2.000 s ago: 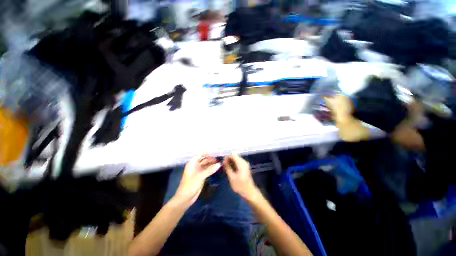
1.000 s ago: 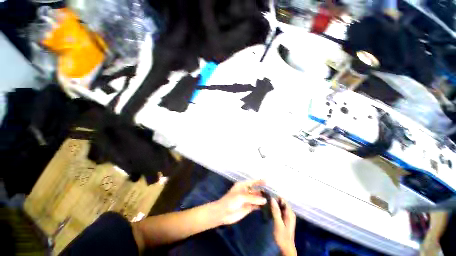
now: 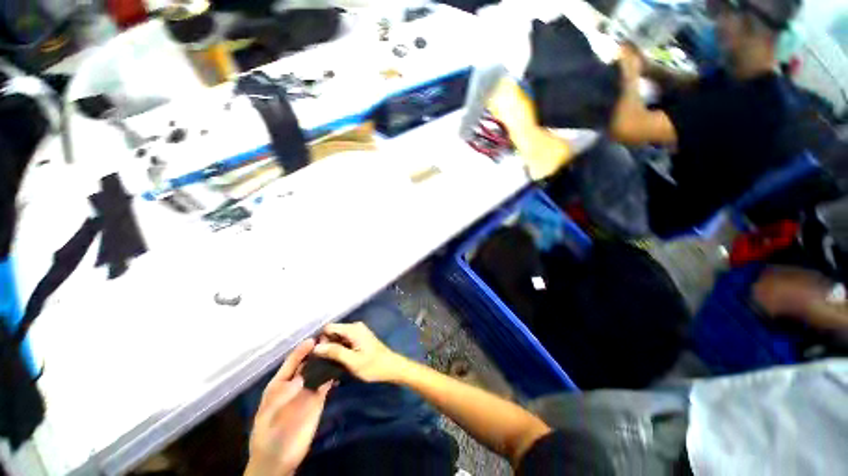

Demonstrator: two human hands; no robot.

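A small black fabric piece is held between my two hands, just in front of the table's front edge and above my lap. My left hand holds it from below and the left. My right hand grips its upper part with thumb and fingers. Black strips lie crossed on the white table, joined to a long black strip running left. The sewing machine stands beyond, with a black cloth band over its arm.
A blue crate of black pieces stands on the floor at right. A person in black sits at the upper right beside black cloth. A blue strip is at the left edge. A grey sheet is at lower right.
The view has swung right, bringing the crate and the seated person into view. My hands remain together at the fabric piece, which now shows more clearly between the fingers.
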